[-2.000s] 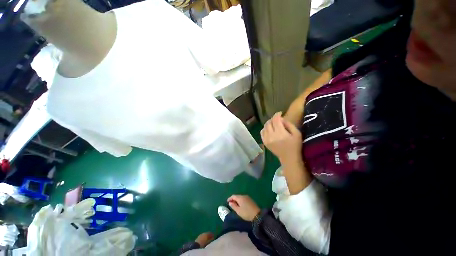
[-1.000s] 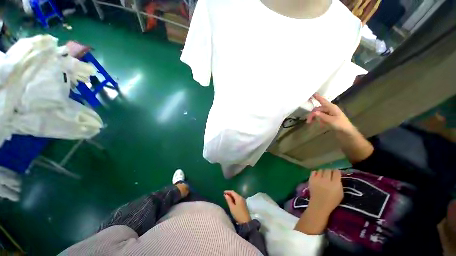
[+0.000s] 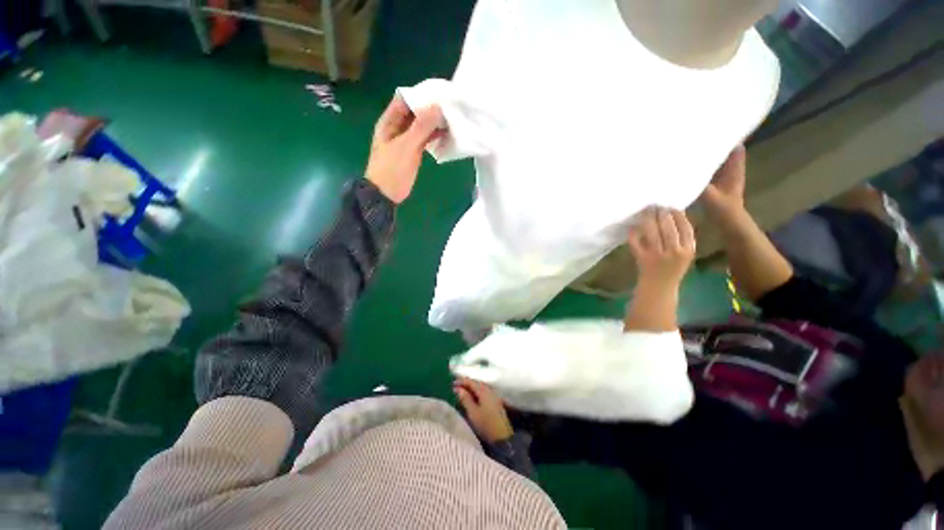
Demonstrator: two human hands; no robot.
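Observation:
A white top (image 3: 580,135) hangs on a dress form (image 3: 688,26) with a pale neck. My left hand (image 3: 402,150) pinches the edge of its sleeve (image 3: 445,109) and holds it out to the side. My right hand (image 3: 483,409) is low at the bottom centre, with curled fingers, at the edge of a second white garment (image 3: 590,373); whether it grips the cloth cannot be told. The second garment drapes over a co-worker's forearm.
A co-worker in a dark and maroon shirt (image 3: 766,362) stands at right, both hands at the top's side. A pale pillar (image 3: 828,155) rises behind. White garments (image 3: 72,269) are heaped at left beside a blue stool (image 3: 129,228). A cardboard box (image 3: 311,36) is at the top.
My left hand has come into view and taken hold of the sleeve. The co-worker's hands are now at the top's side. The second garment has lifted towards my right hand.

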